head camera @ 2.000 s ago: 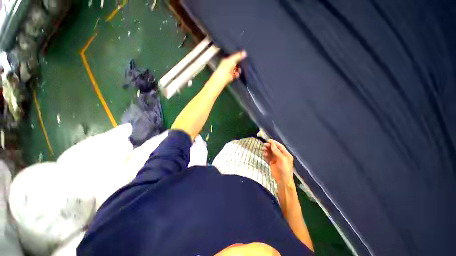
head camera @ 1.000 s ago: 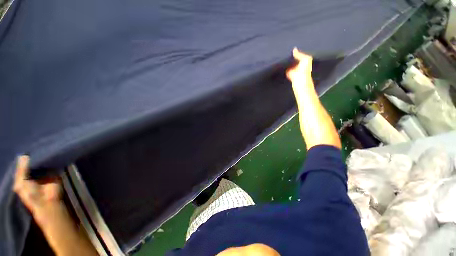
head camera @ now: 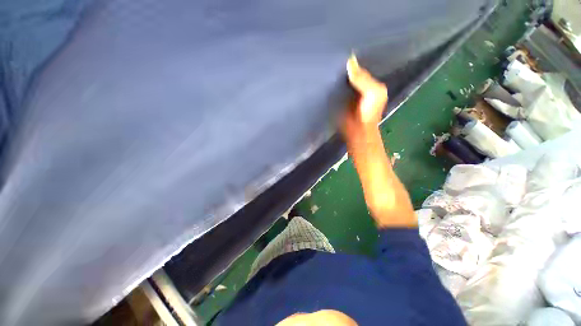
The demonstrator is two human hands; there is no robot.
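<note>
A wide loose ply of navy fabric fills the upper left and centre, blurred and billowing. Its pale, slightly frayed edge runs from the lower left up to my hand. My right hand grips this edge near the upper middle, thumb up, slightly blurred. Under the loose ply a darker fabric layer shows as a narrow band along the table side. My left hand is not visible; the fabric or the picture's edge hides it.
Two pale parallel strips stick out at the lower left. The green floor has lint on it. White wrapped bundles lie at the lower right, fabric rolls above them. A checked cloth shows at my front.
The loose ply has spread towards me and now covers much of the dark layer. My right hand has moved slightly left with the edge. My left hand has gone out of sight.
</note>
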